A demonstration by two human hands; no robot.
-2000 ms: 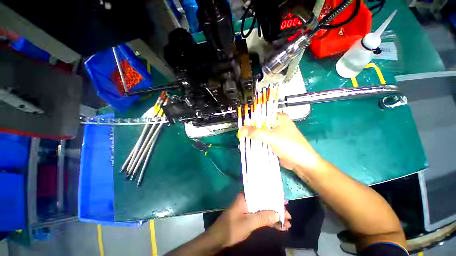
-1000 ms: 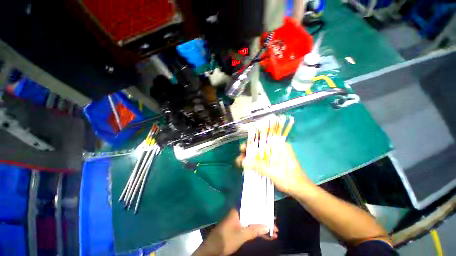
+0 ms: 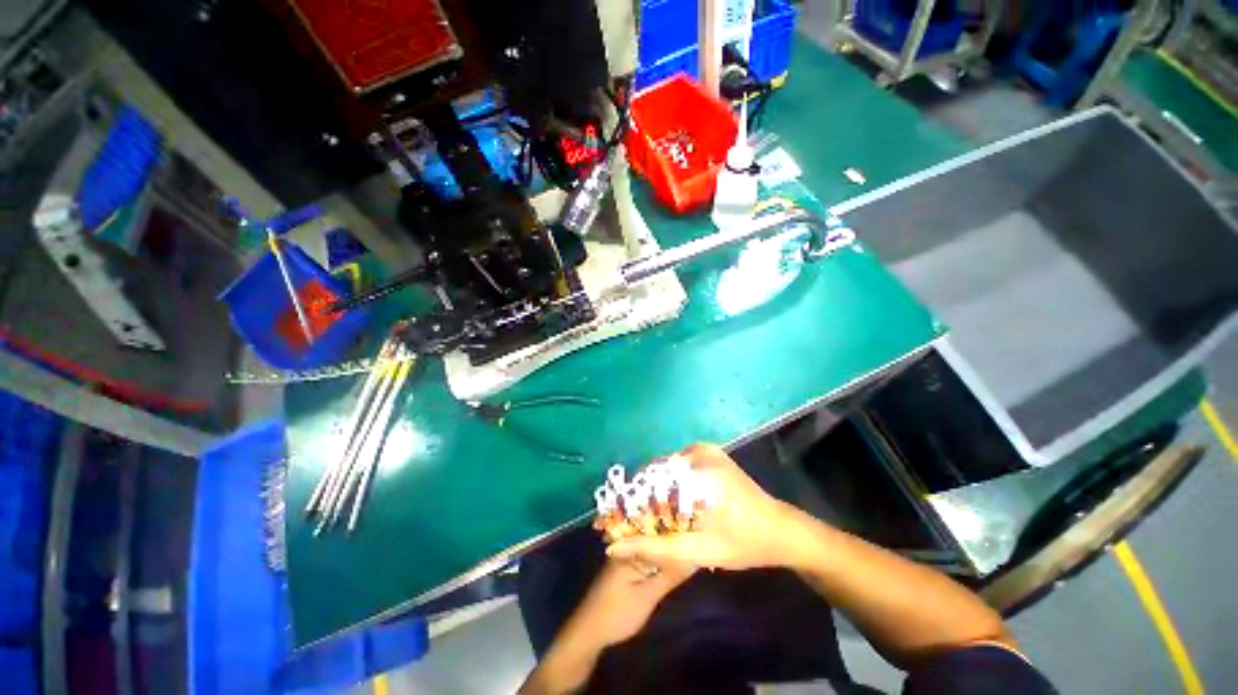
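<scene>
A bunch of white wires (image 3: 649,497) is held over my lap at the table's front edge, its ends with ring-like metal terminals and orange bands facing up. My right hand (image 3: 733,513) is closed around the bunch from the right. My left hand (image 3: 627,597) is below and against it, partly hidden by the right hand; its fingers are mostly hidden. The terminal crimping machine (image 3: 496,258) stands beyond, on a pale base. A separate small wire bundle (image 3: 361,448) lies on the green table to the left.
Dark pliers (image 3: 509,407) lie before the machine. A metal rail (image 3: 720,245) runs right from it. A red bin (image 3: 683,143) and squeeze bottle (image 3: 736,188) stand behind. A small blue bin (image 3: 292,306) and large blue tray (image 3: 238,543) are left, a grey crate (image 3: 1045,272) right.
The wire bunch has come away from the machine, down towards my lap, and now points its terminal ends up at me. Both hands are now close together. The view has swung right.
</scene>
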